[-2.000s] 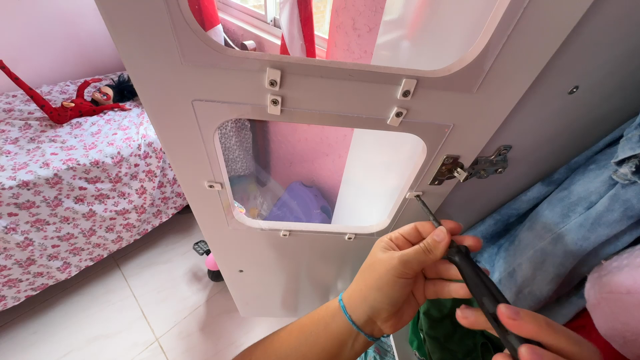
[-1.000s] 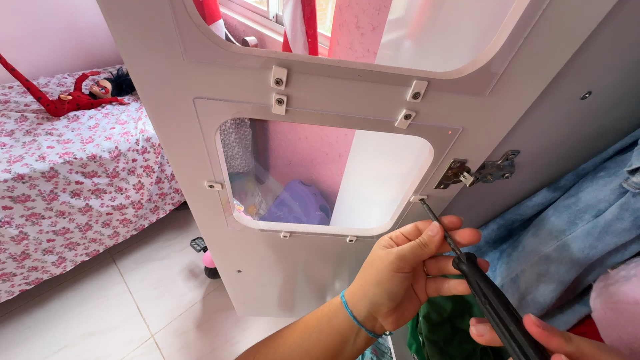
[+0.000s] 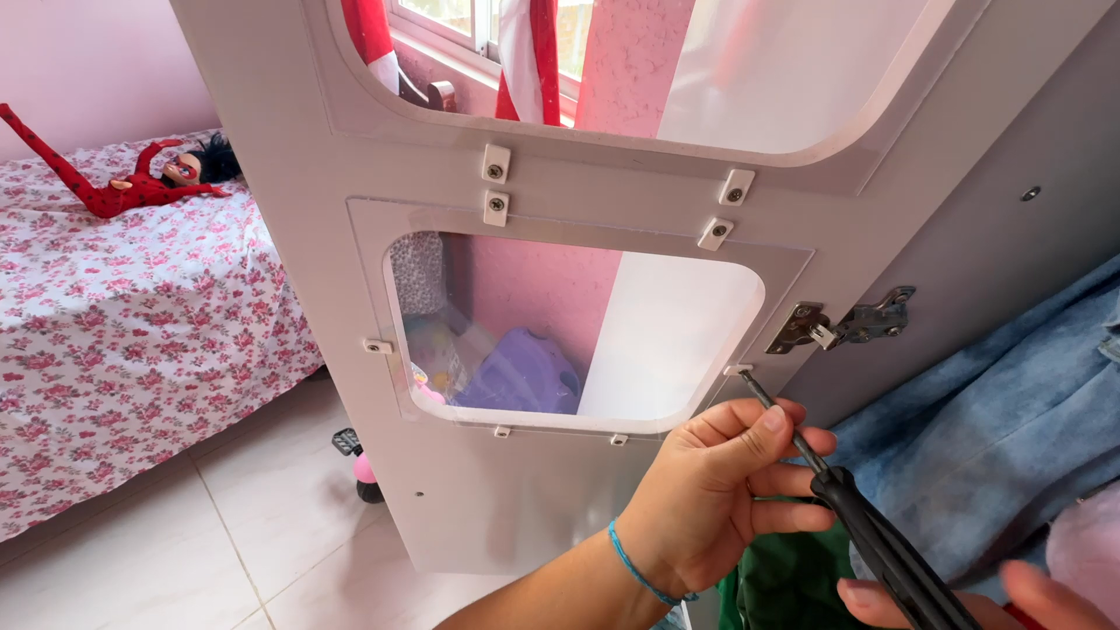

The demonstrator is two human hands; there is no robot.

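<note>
My left hand (image 3: 726, 490), with a blue cord bracelet, pinches the metal shaft of a black-handled screwdriver (image 3: 884, 534). The tip of the tool meets a small white plastic clip (image 3: 738, 370) at the right edge of the lower clear pane (image 3: 525, 332). At the lower right, my right hand (image 3: 980, 604) is partly cut off by the frame, its fingers on either side of the handle; whether they press on it cannot be told. Other screwed white clips (image 3: 496, 207) line the pane on the grey cabinet door (image 3: 542, 499).
A metal hinge (image 3: 796, 327) joins the door to the cabinet side, just above the screwdriver tip. Blue denim clothes (image 3: 971, 394) and green cloth (image 3: 787, 577) lie to the right. At left are a bed with a floral sheet (image 3: 157, 332) and a red-suited doll (image 3: 131, 192).
The fingers of my right hand have shifted on or around the screwdriver handle. My left hand stays at the shaft, and the tip remains at the same clip.
</note>
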